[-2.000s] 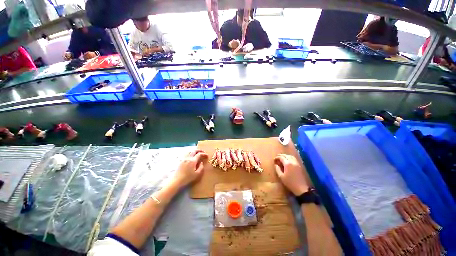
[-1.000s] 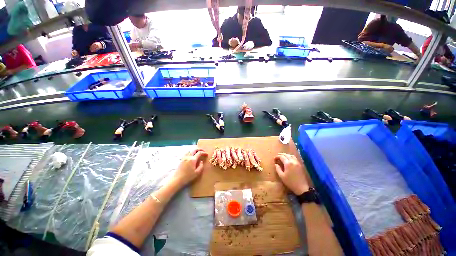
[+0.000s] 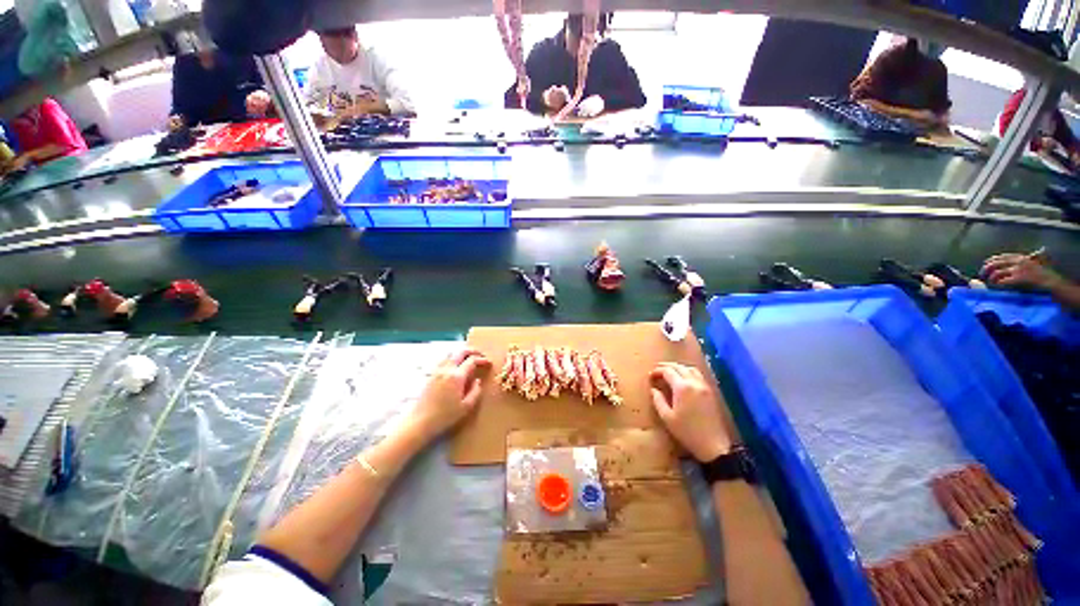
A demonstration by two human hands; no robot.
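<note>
A row of small pink-red striped limb parts with cream ends point(image 3: 559, 374) lies on the brown cardboard sheet point(image 3: 521, 444). My left hand point(image 3: 452, 391) rests at the sheet's left edge, left of the row, and holds nothing visible. My right hand point(image 3: 687, 408) rests at its right edge, fingers slightly curled, holding nothing visible. Neither hand touches the row. An orange cap point(image 3: 553, 492) and a smaller blue cap point(image 3: 590, 496) sit on a clear plastic square point(image 3: 521, 471) over the speckled cardboard work pad point(image 3: 616, 568). A small white bottle point(image 3: 676, 320) is at the sheet's upper right corner.
A blue parts bin point(image 3: 776, 414) at right holds rows of limb parts point(image 3: 965, 556). A neighbouring bin point(image 3: 989, 379) holds black parts. Black-and-cream parts point(image 3: 535, 287) and a red-brown part point(image 3: 605, 269) lie on the green belt point(image 3: 426, 255). Another person's hand point(image 3: 1019, 270) is at far right. People sit across.
The parts on the belt have moved to the right. Another person's hand has appeared over the belt at far right. My hands and the limb row have stayed in place.
</note>
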